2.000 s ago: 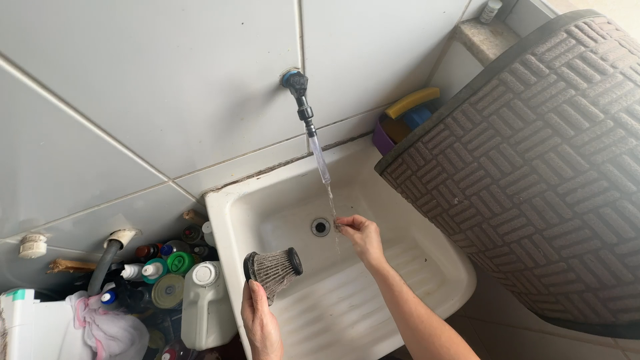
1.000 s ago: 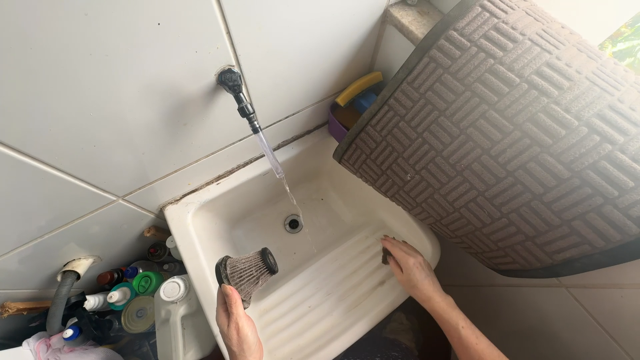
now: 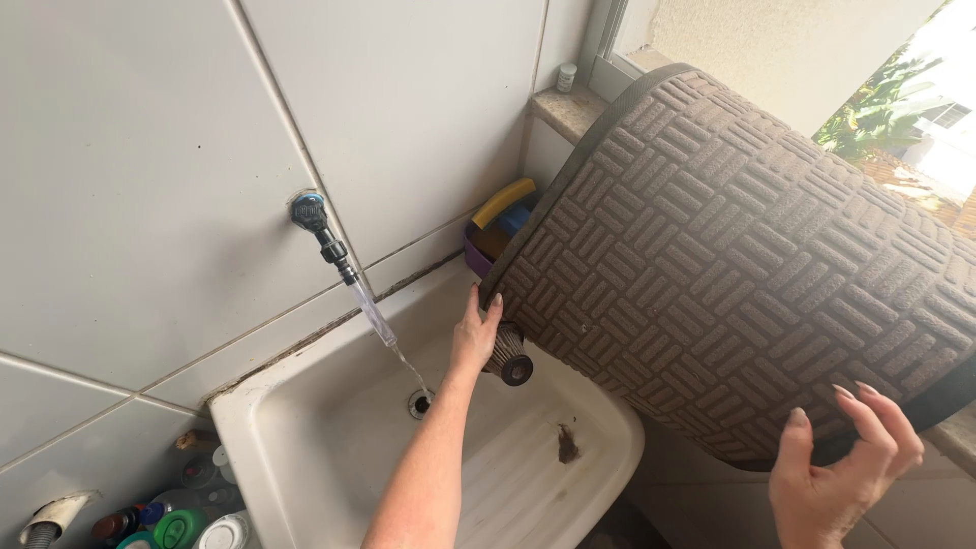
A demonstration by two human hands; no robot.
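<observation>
My left hand (image 3: 476, 332) reaches over the white laundry sink (image 3: 305, 427) to the left edge of a brown textured floor mat (image 3: 732, 267). A dirty cone-shaped pleated filter (image 3: 509, 354) is held in that hand, partly hidden behind it. My right hand (image 3: 842, 457) is raised at the mat's lower right edge, fingers spread and holding nothing; whether it touches the mat is unclear. Water runs from the black tap (image 3: 324, 236) through a clear tube (image 3: 371, 311) towards the drain (image 3: 419, 404). A dark clump of dirt (image 3: 567, 444) lies on the sink's ribbed slope.
A purple container (image 3: 477, 258) with yellow and blue items stands at the sink's back corner. Several bottles crowd the lower left, one with a green cap (image 3: 180, 528). A small jar (image 3: 566, 77) sits on the stone ledge (image 3: 568, 112) beside the window.
My left hand has moved with the filter from the sink's left side to the mat's edge. My right hand has left the ribbed slope for the mat's lower right; a dark clump now shows on the slope.
</observation>
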